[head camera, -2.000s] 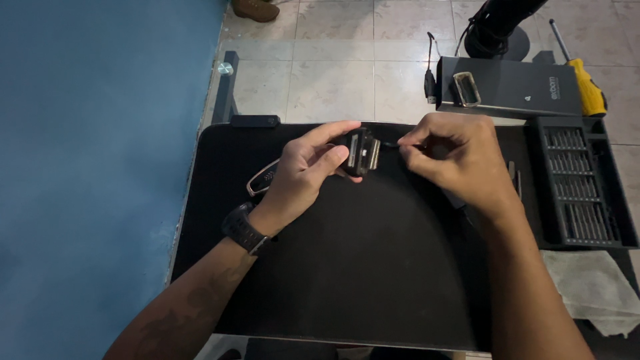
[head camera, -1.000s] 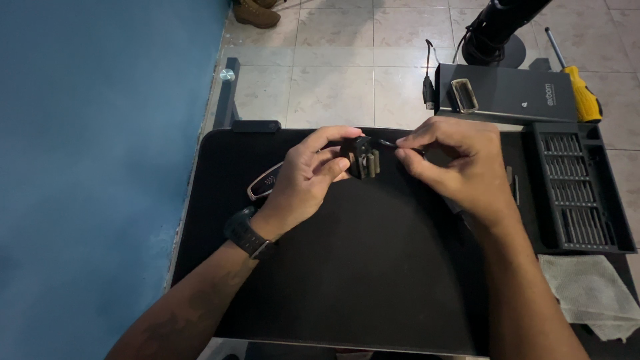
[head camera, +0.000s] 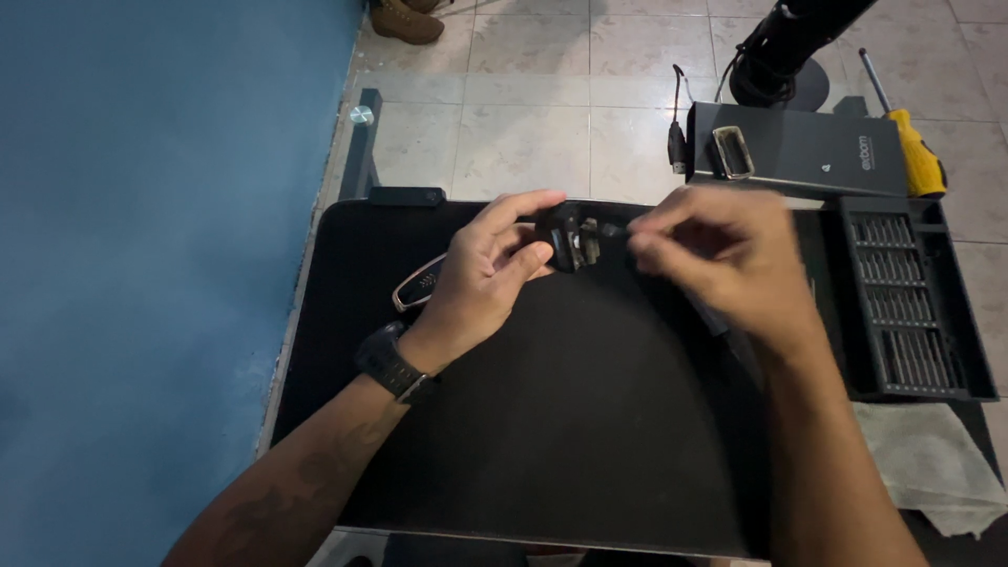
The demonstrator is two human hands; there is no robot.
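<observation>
My left hand (head camera: pixel 492 272) grips a small dark device part (head camera: pixel 568 238), probably a shaver head, by its left side above the black mat. Metallic pieces on the part face right. Close to them, my right hand (head camera: pixel 717 260) pinches the end of a small dark brush-like tool (head camera: pixel 613 230) between thumb and index finger. The tool is blurred and mostly hidden by the fingers; whether it touches the part I cannot tell. Behind my left hand lies an oval dark device body with a copper-coloured rim (head camera: pixel 417 285), partly covered.
A case of screwdriver bits (head camera: pixel 929 390) is at the right, above a grey cloth (head camera: pixel 929 465). Behind are a dark box (head camera: pixel 803 150) with a metal frame (head camera: pixel 734 152) on it, a yellow-handled screwdriver (head camera: pixel 917 161), a USB cable (head camera: pixel 676 146) and a black stand (head camera: pixel 787 63). A blue wall (head camera: pixel 157 236) borders the left.
The dark part has turned slightly in my left hand. My right hand stays near it, its fingers shifted a little and now blurred.
</observation>
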